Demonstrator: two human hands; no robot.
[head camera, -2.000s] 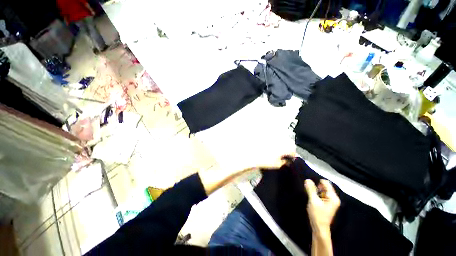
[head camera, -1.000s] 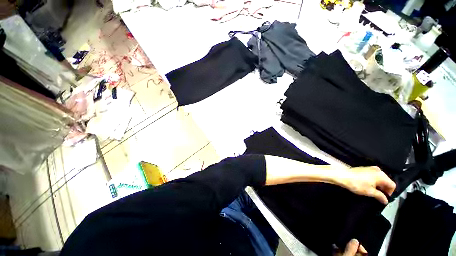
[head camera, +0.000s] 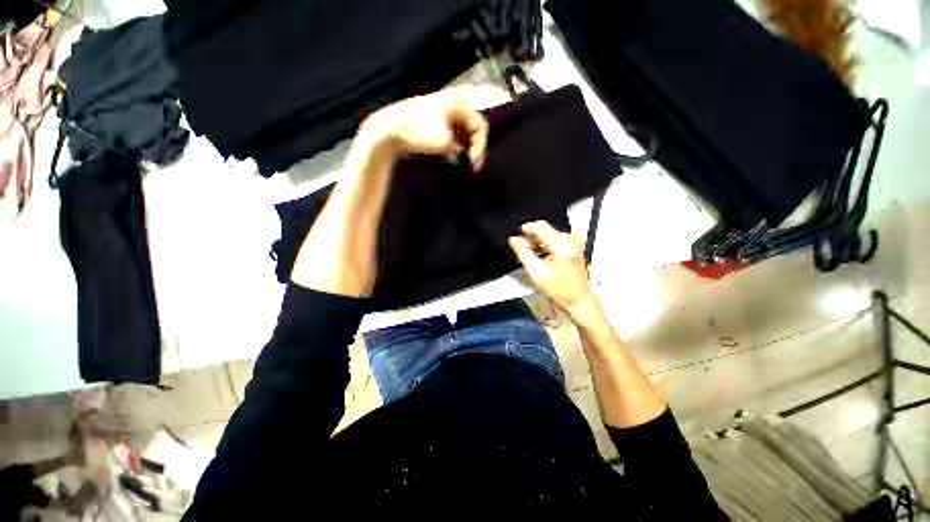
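Note:
A black garment (head camera: 438, 224) lies across the white table in front of me, its right part folded into a flat, squared shape. A black hanger hook (head camera: 520, 82) sticks out at its far edge. My left hand (head camera: 433, 124) is over the garment's far side with its fingers bent down; it is slightly blurred and I cannot tell if it grips anything. My right hand (head camera: 556, 263) is at the near right edge with its fingers curled. Something small and dark shows between them, too unclear to name.
Black garments (head camera: 316, 71) are piled at the far side. Another black stack (head camera: 714, 112) lies at the right, with hanger hooks (head camera: 846, 240) over the table edge. At the left are a dark grey garment (head camera: 122, 87) and a folded black one (head camera: 112, 275). A metal stand (head camera: 885, 377) is at lower right.
The view has swung to the right, bringing the right stack and its hangers into sight. The front garment now shows a folded, squared right part. Both hands are closer together over it.

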